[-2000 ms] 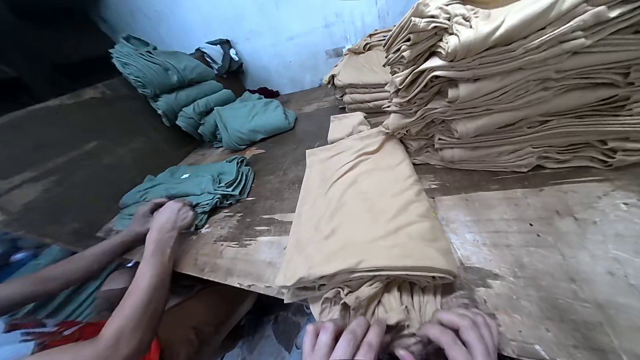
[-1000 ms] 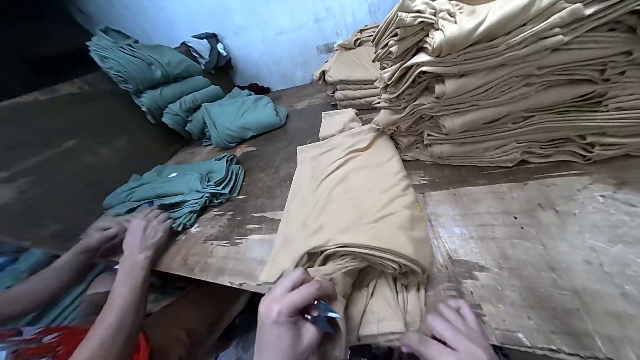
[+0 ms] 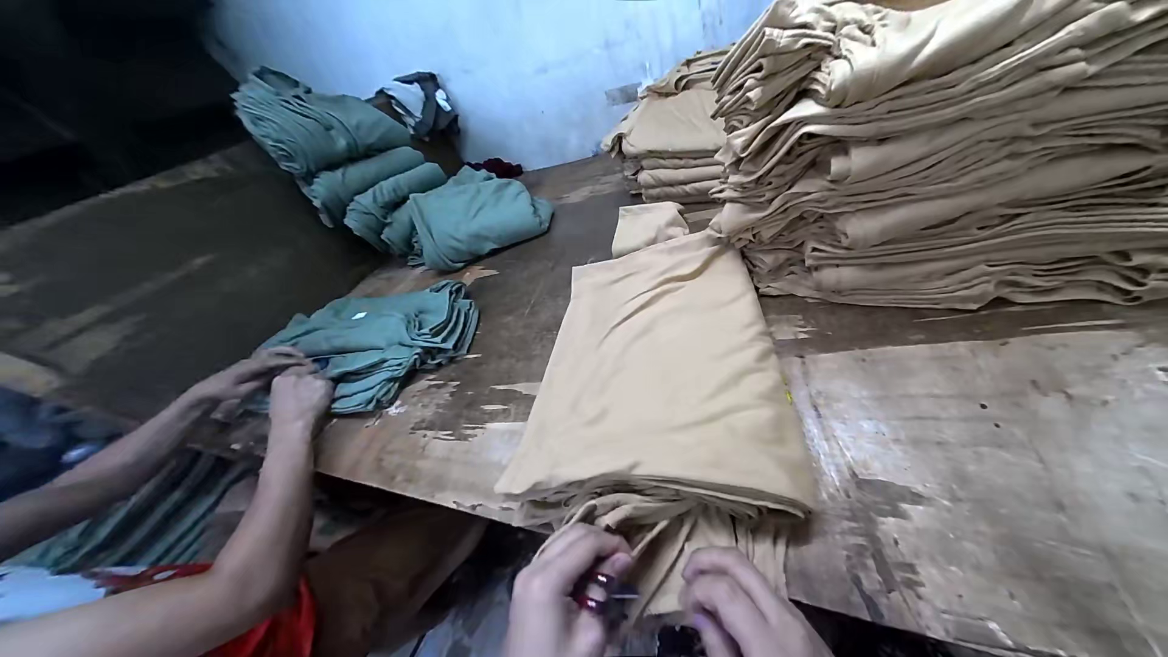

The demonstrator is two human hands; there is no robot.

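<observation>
A folded stack of tan cloth (image 3: 671,374) lies before me, its gathered lower layers hanging over the table's near edge. At those folds, my left hand (image 3: 568,584) is closed around a small red-handled tool (image 3: 595,593) with a thin metal tip; its exact kind is unclear. Just to the right, my right hand (image 3: 744,602) has its fingers curled at the hanging cloth, and whether it pinches the cloth is hidden. Both hands are partly cut off by the bottom of the view.
Tall piles of tan cloth (image 3: 958,164) stand at the back right. On the left, a co-worker's hands (image 3: 297,392) are at a green cloth stack (image 3: 392,333). More green bundles (image 3: 474,219) lie behind, near the wall. The wooden table (image 3: 985,456) has worn patches.
Two seconds ago both my hands were at the stack's lower folds, with no tool visible. One second ago the near edge of the upper layers was pulled up; now it lies flatter and wider.
</observation>
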